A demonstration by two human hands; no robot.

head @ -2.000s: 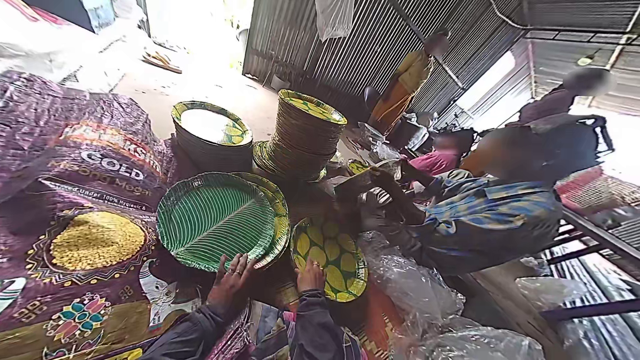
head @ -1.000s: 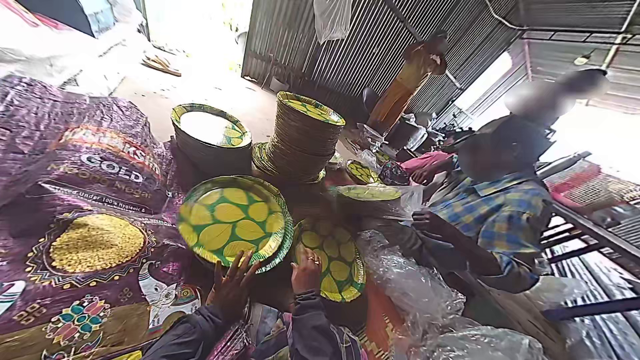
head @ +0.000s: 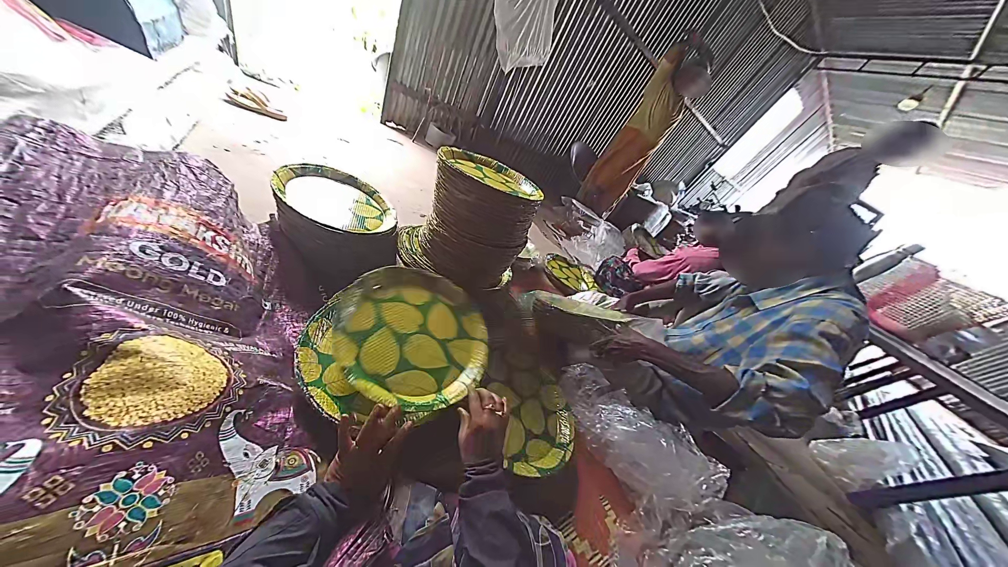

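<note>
A round green plate with yellow leaf shapes (head: 417, 342) is slightly blurred above a stack of similar plates (head: 311, 366) in front of me. At its near right rim, my right hand (head: 482, 421) has fingers closed on the edge. My left hand (head: 370, 445) is at the near left rim with its fingers spread; whether it touches the plate or the stack is unclear. Right of my hands lies another leaf-patterned plate pile (head: 539, 441). Behind stand a tall plate stack (head: 480, 224) and a stack topped by a plate with a white centre (head: 331, 205).
A purple printed sack (head: 260, 354) spreads along the left. Clear plastic bags (head: 654, 441) lie at the right, beside a seated person in a checked shirt (head: 780, 339) handling a plate (head: 579, 311). Another person in yellow and orange (head: 642, 134) is by the corrugated metal wall (head: 472, 71).
A green leaf-veined plate topped the near stack two seconds ago; yellow-leaf plates show there now. My right hand has moved left from the right-hand pile to the plate rim. The person in orange has shifted.
</note>
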